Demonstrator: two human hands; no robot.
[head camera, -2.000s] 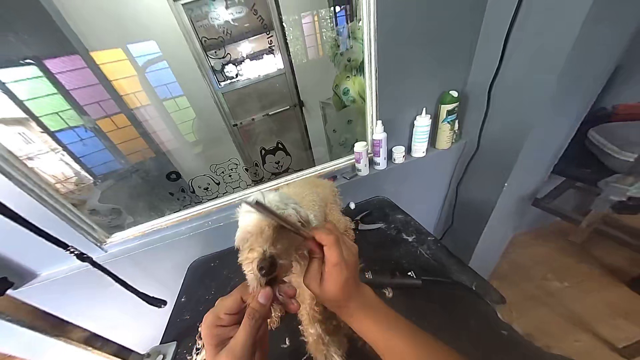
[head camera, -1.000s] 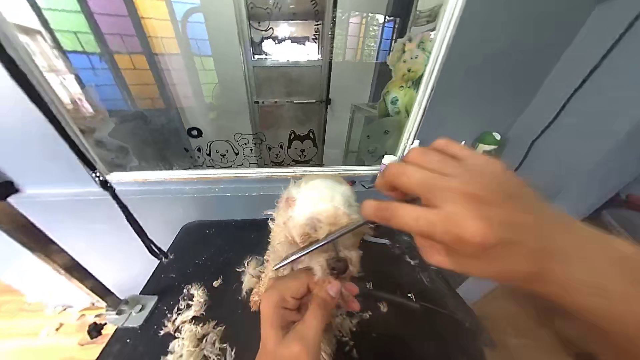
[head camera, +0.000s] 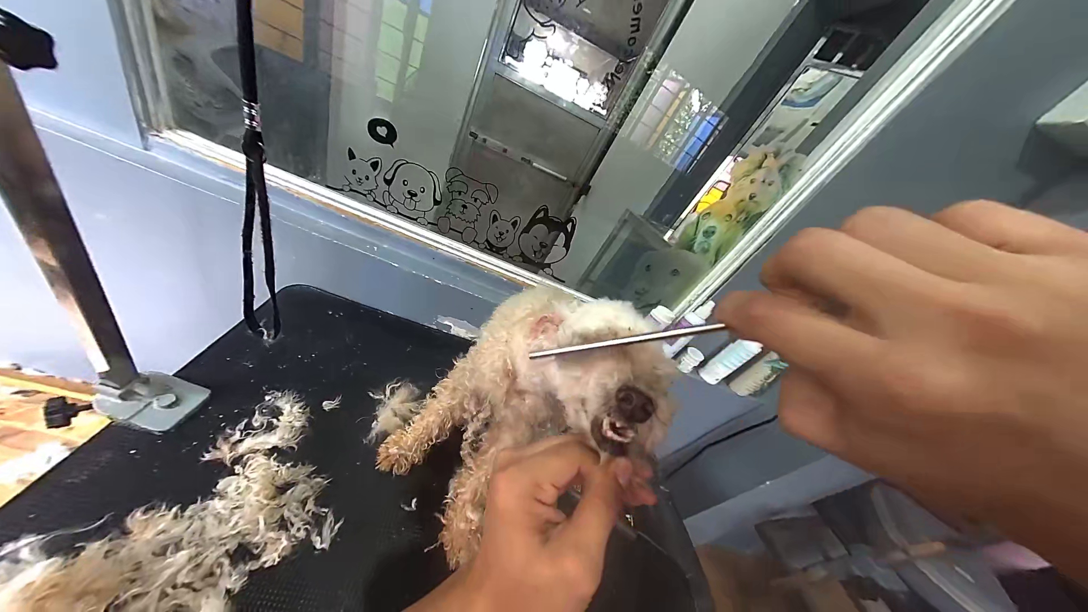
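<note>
A small curly-coated, cream-colored dog is on a black grooming table, its muzzle toward the lower right. Just under its chin, my left hand pinches the hair there between thumb and fingers. My right hand is raised at the right, closed on the handle end of a slim metal tool, which looks like grooming scissors seen edge-on. The blade passes in front of the dog's head, its tip near the ear. My fingers hide the handles.
Clipped fur lies heaped on the table's left side. A black grooming loop hangs near a metal post clamped to the table edge. Bottles line a ledge behind the dog, below a window with animal decals.
My right hand has moved away from the dog's face, to the right, with the metal tool still in it. My left hand stays at the chin. The view has tilted.
</note>
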